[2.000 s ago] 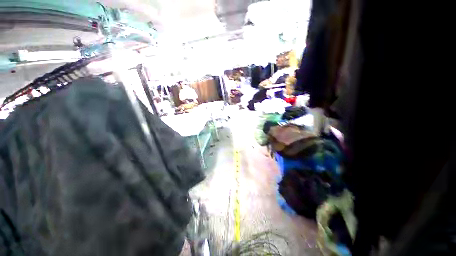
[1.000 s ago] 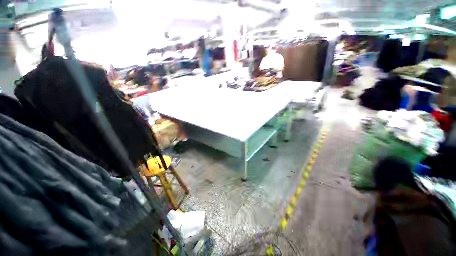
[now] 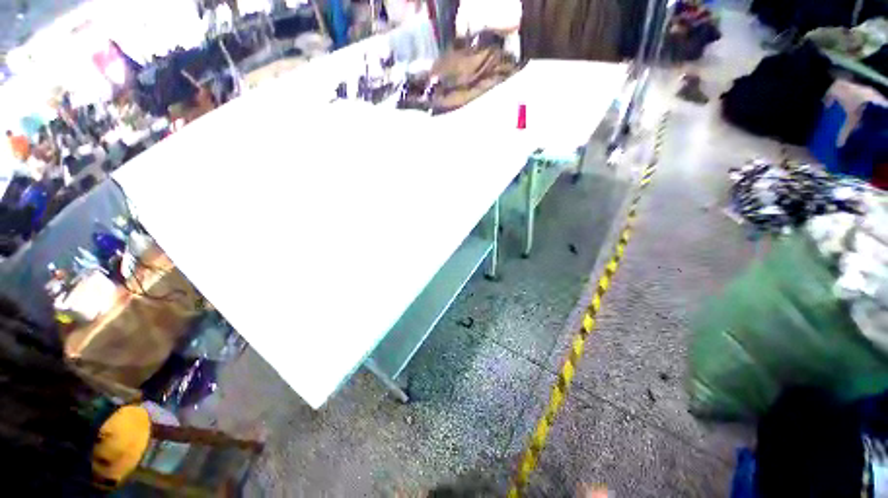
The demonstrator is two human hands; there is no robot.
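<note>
A long white work table (image 3: 292, 204) stands in front of me, its near corner pointing towards me, with pale green metal legs and a lower shelf. A small red object (image 3: 522, 117) stands on its far right part. Brown and dark cloth (image 3: 472, 76) lies in a heap at its far edge. Neither of my hands can be made out. A small blurred skin-toned patch shows at the bottom edge, too cut off to tell what it is.
Yellow-black tape (image 3: 582, 340) runs along the speckled floor right of the table. A green sack (image 3: 779, 326), white cloth (image 3: 862, 258) and dark bundles (image 3: 779, 95) lie on the right. A carton (image 3: 131, 326) and yellow-seated stool (image 3: 122, 445) stand at the left.
The view has turned down and come closer to the table. The large dark grey garments and slanting metal tube at the left have left the picture.
</note>
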